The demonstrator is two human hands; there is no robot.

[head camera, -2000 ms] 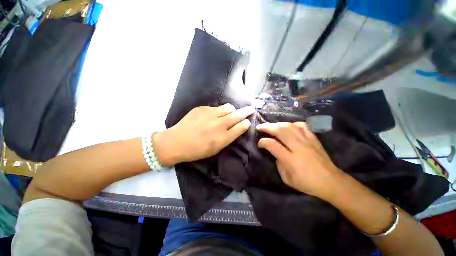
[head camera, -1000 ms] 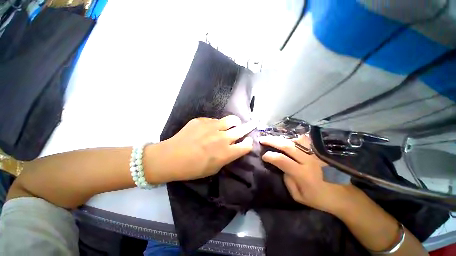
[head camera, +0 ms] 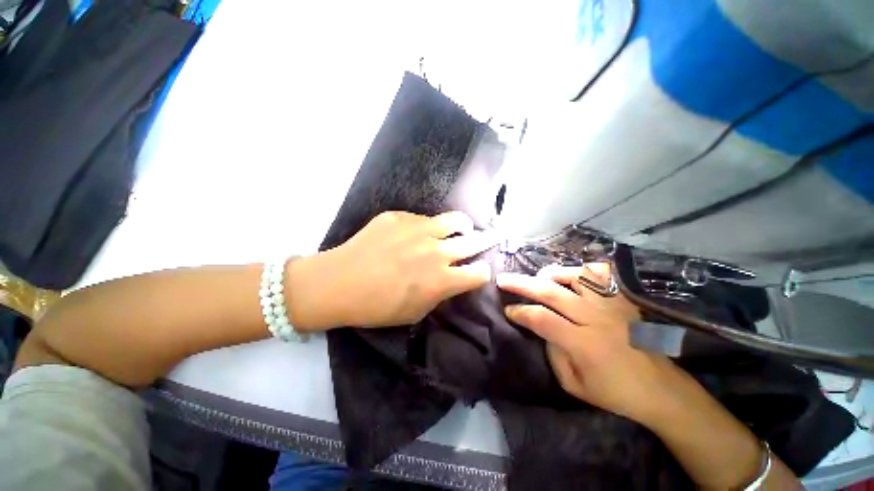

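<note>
A dark garment piece (head camera: 388, 388) lies under the lit head of a white and blue sewing machine (head camera: 661, 115), with one frayed edge at the top. It hangs over the table's front edge. My left hand (head camera: 402, 268) presses the cloth left of the needle area, its fingertips beside the presser foot. My right hand (head camera: 585, 331) lies on the cloth just right of it, fingertips close to the left ones, pinching the cloth at the seam. Glare and the fingers hide the needle point and the stitch line.
Stacked dark cut pieces (head camera: 72, 134) lie at the left on brown and blue packaging. A ruler strip (head camera: 259, 429) runs along the table's front edge. Metal machine guards and thread cross above my right hand. More dark cloth (head camera: 776, 408) is bunched at the right.
The view has moved closer under the machine head, which now fills the upper right. Both hands stay beside the needle area on the cloth, with little shift of the fingers.
</note>
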